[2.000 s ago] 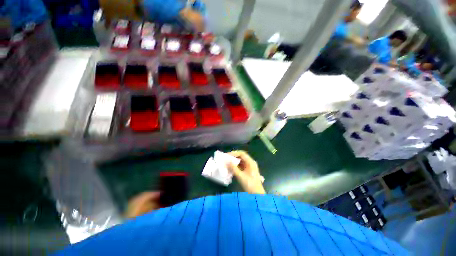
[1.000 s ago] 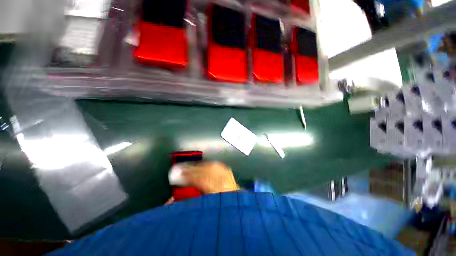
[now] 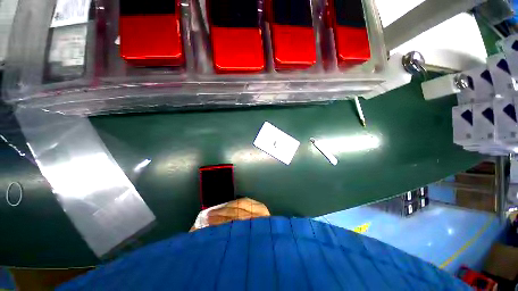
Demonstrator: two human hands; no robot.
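Note:
A mobile phone [image 3: 217,186] with a black screen and a red rim lies or is held low in front of me, its lower part covered. My right hand [image 3: 238,211] is over its lower end with a crumpled white wiping cloth [image 3: 203,219] in the fingers. The blue smock cuts off both the hand and the cloth. My left hand cannot be made out. A flat white scraper card [image 3: 276,143] with a small dark mark lies on the green mat, and a thin pale tool [image 3: 324,152] lies to its right.
Stacked clear blister trays [image 3: 227,94] with red-and-black phones stand in front. A shiny film strip [image 3: 94,187] lies left, with a rubber band [image 3: 14,194] beyond it. A thin stick [image 3: 360,112], a white bottle [image 3: 442,87] and stacked white boxes [image 3: 488,122] are at the right.
The view has tilted down towards the bench. My right hand has moved with the cloth from beside the phone onto it, then down to its lower end, uncovering the upper screen.

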